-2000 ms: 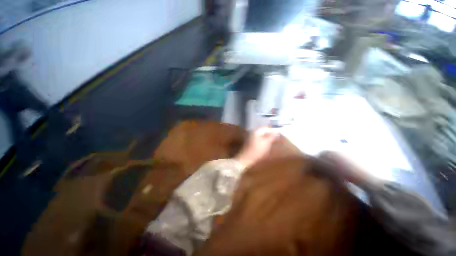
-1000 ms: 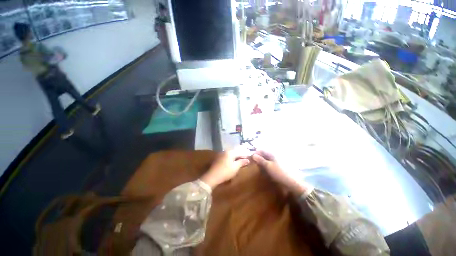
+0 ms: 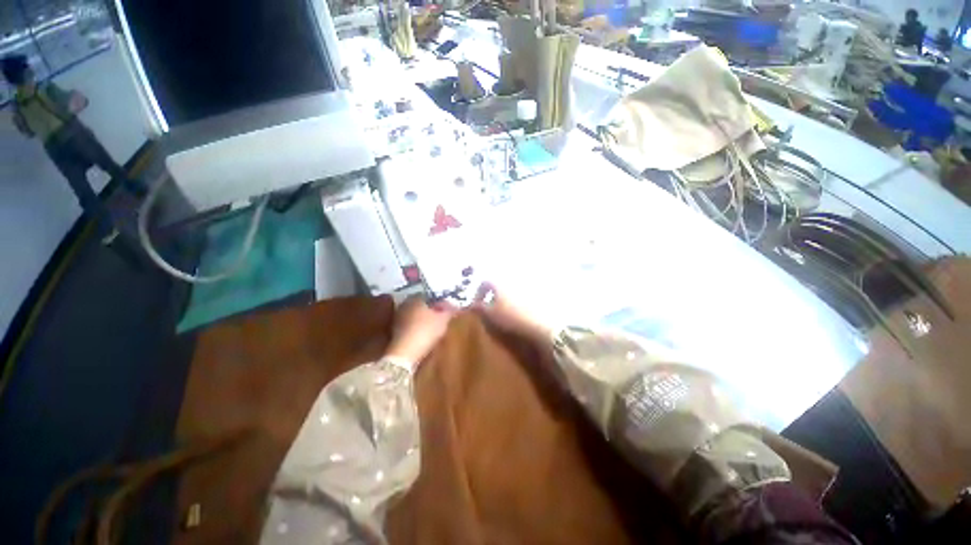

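Observation:
A large brown bag panel (image 3: 479,426) hangs over the front edge of the white machine table, with thin brown handles (image 3: 138,479) at the lower left. My left hand (image 3: 420,328) holds the panel's top edge just in front of the sewing machine's needle area. My right hand (image 3: 509,315) is close beside it, fingertips at the same edge. The white sewing machine (image 3: 431,202) bears a red three-diamond logo. The needle and the fingertips are small and partly lost in glare.
A control screen box (image 3: 229,53) stands at the upper left, above a teal cloth (image 3: 250,261). A beige cloth bundle with cords (image 3: 692,117) lies at the upper right. Brown bags with dark handles (image 3: 916,373) are at the right. A person (image 3: 59,133) is in the walkway.
The view has turned right, so the machine and both hands appear further left. More of the brown bags at the right shows. Both hands remain together at the panel edge.

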